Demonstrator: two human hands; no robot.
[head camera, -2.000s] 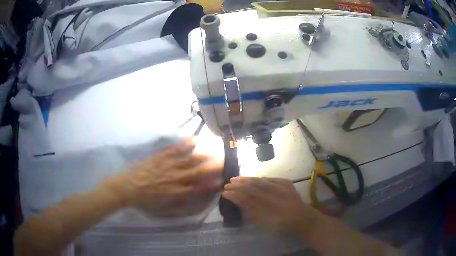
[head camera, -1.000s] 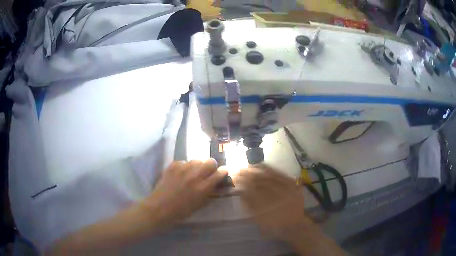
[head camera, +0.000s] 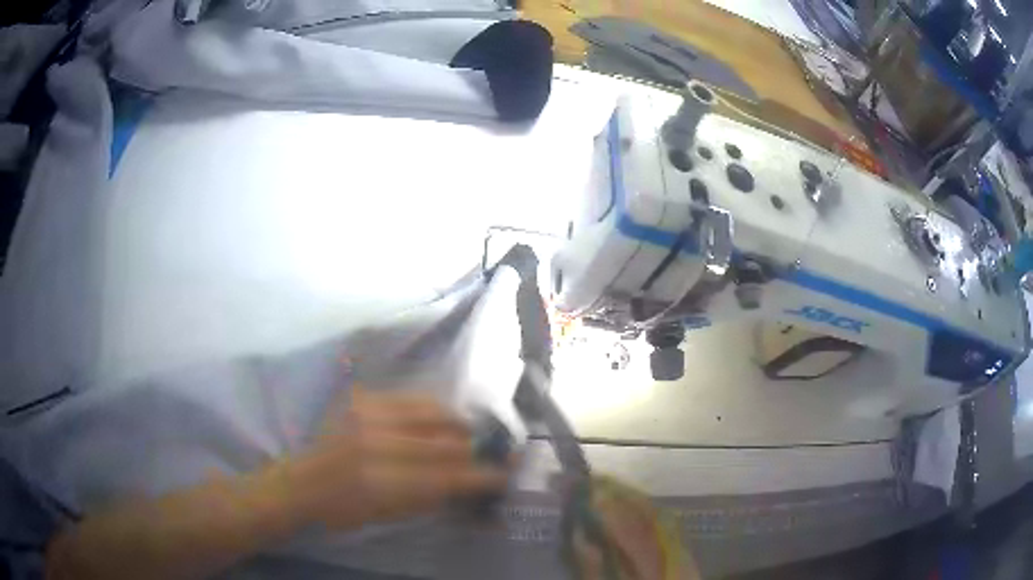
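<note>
My left hand (head camera: 397, 453) is blurred at the lower middle, on the near edge of the light grey fabric panel (head camera: 249, 408), with its fingers at the dark band. The dark band (head camera: 530, 317) runs along the panel's right edge, left of the machine head. My right hand (head camera: 640, 544) is at the bottom edge, partly cut off and blurred, and holds the scissors (head camera: 572, 453) by their handles. The blades point up and left at the dark band. Whether they touch it is blurred.
The white sewing machine (head camera: 725, 238) stands at the right, its head beside the band. Light grey pieces with a dark rounded end (head camera: 521, 68) lie at the back left. A grey piece (head camera: 657, 57) lies on a tan surface behind the machine. White cloth (head camera: 935, 448) hangs at the machine's right end.
The view has turned, so the machine appears tilted and further right. My right hand has taken up the scissors from the table. The band now shows left of the machine head, out from the needle area.
</note>
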